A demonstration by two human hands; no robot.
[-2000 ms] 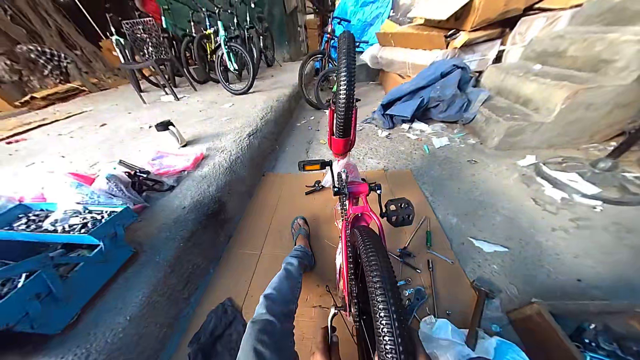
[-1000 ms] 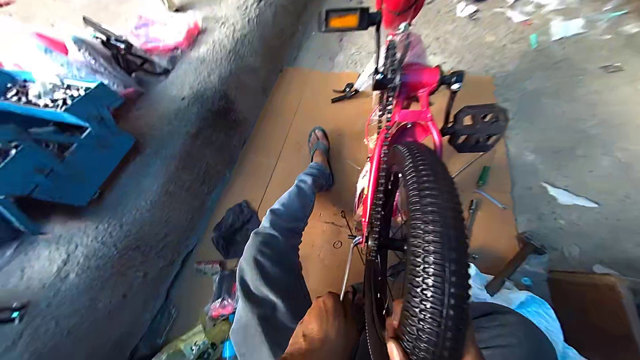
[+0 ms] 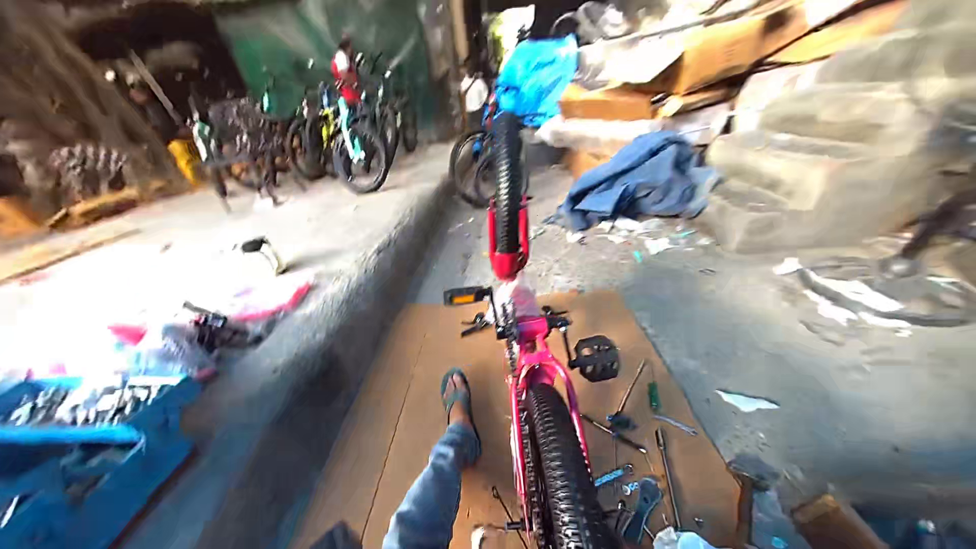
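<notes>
A pink bicycle frame [image 3: 534, 347] stands upside down, its rear tyre [image 3: 564, 465] nearest me and its front tyre [image 3: 507, 179] pointing away. One black pedal [image 3: 596, 358] is on the right of the frame; another pedal with an orange reflector [image 3: 467, 296] is on the left. Neither my left hand nor my right hand shows clearly. A small pale object [image 3: 479, 536], too cut off to name, is at the bottom edge beside the rear axle. Right of the wheel lie a green-handled screwdriver [image 3: 653, 396], a long metal tool [image 3: 668, 476] and a blue-grey tool [image 3: 645, 507].
A cardboard sheet [image 3: 396, 427] lies under the bicycle, with my sandalled foot [image 3: 457, 393] on it. A concrete ledge [image 3: 335, 305] runs along the left, beside a blue parts bin [image 3: 152, 457]. Ahead are parked bicycles [image 3: 362, 152], blue cloth [image 3: 640, 179], cardboard boxes [image 3: 709, 65] and concrete steps [image 3: 808, 152].
The view has swung up and away from the rear wheel. Both hands, seen at that wheel a second ago, have dropped out of clear sight.
</notes>
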